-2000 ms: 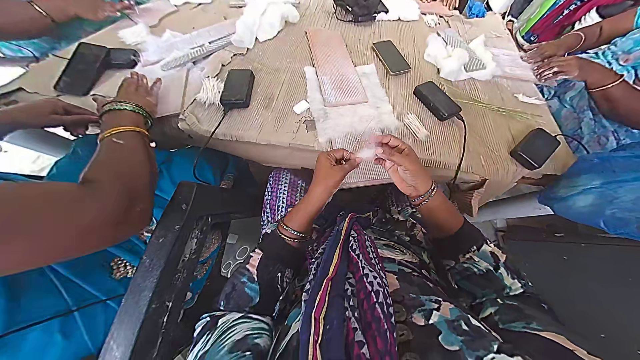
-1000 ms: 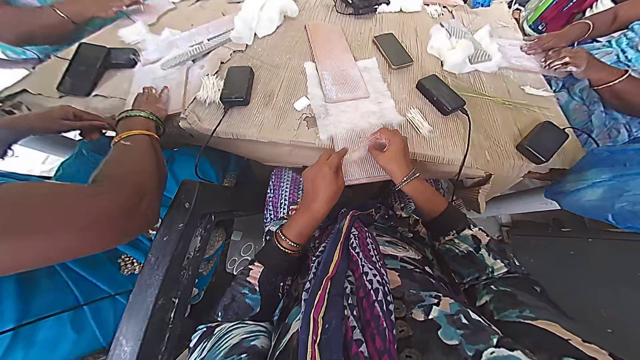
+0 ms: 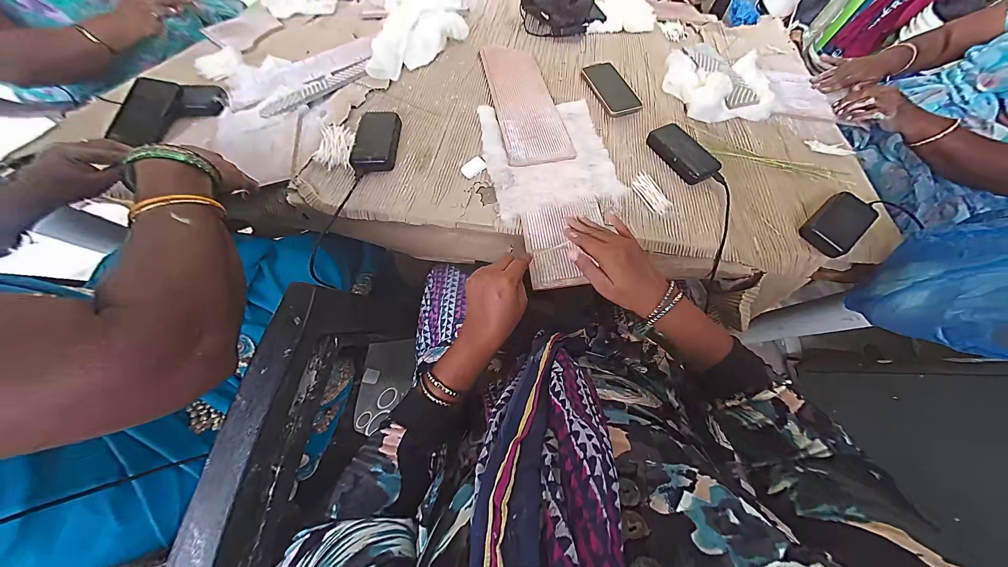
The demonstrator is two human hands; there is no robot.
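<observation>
A pale pink ribbed board (image 3: 555, 272) lies at the table's near edge, its far end against or under a white cotton sheet (image 3: 551, 185). My right hand (image 3: 618, 264) rests on the right part of this board with its fingers spread. My left hand (image 3: 496, 295) is at the board's left edge, thumb and fingers pinched together; a thin pale strand seems to run from them across the board. A second, longer pink ribbed board (image 3: 528, 106) lies on the cotton sheet. Right of the sheet is a small bundle of white cotton wicks (image 3: 652, 194).
The table (image 3: 441, 189) is covered with ribbed brown cardboard. Black boxes with cables (image 3: 683, 153) (image 3: 376, 142) lie on both sides, and a phone (image 3: 612, 89) lies farther back. Loose cotton (image 3: 717, 83) is at the right. Co-workers' arms (image 3: 173, 299) reach in from both sides. A black chair (image 3: 260, 425) stands at left.
Two seconds ago both my hands held a wisp of cotton up over the near board. Now my right hand lies spread on the board and my left is at its left edge.
</observation>
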